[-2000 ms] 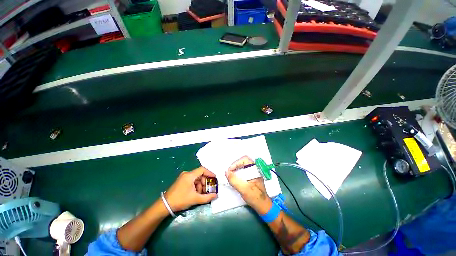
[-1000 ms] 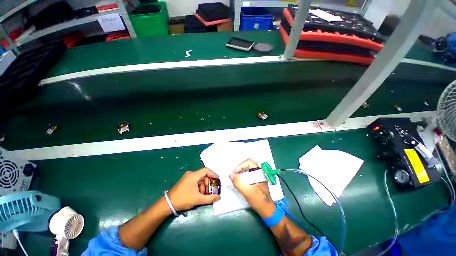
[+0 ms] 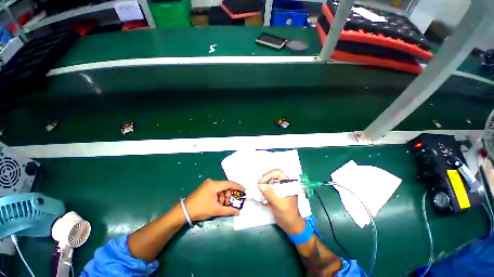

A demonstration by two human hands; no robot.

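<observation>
My left hand (image 3: 208,201) holds a small electronic module (image 3: 236,199) between thumb and fingers, over the left edge of the white paper sheets (image 3: 260,162). My right hand (image 3: 283,199) grips the glue syringe (image 3: 290,188) like a pen, over the paper. The syringe's green adapter head (image 3: 310,185) points right and looks blurred. A clear air hose (image 3: 355,190) and a thin dark cord run from it. The thin tip end points left towards the module; whether it touches is too small to tell. A blue wrist strap (image 3: 301,232) is on my right wrist.
Modules (image 3: 127,127) lie spaced on the green conveyor belt (image 3: 206,100) beyond the white rail (image 3: 179,146). Loose white paper (image 3: 368,189) and the black dispenser controller (image 3: 447,176) are at right. A blue fan (image 3: 30,213) and small white fan (image 3: 73,230) are at left. A slanted post (image 3: 417,86) rises at right.
The view has shifted slightly. My right hand and the syringe have moved a little right, away from my left hand. The module in my left fingers has turned and shows more of its white part.
</observation>
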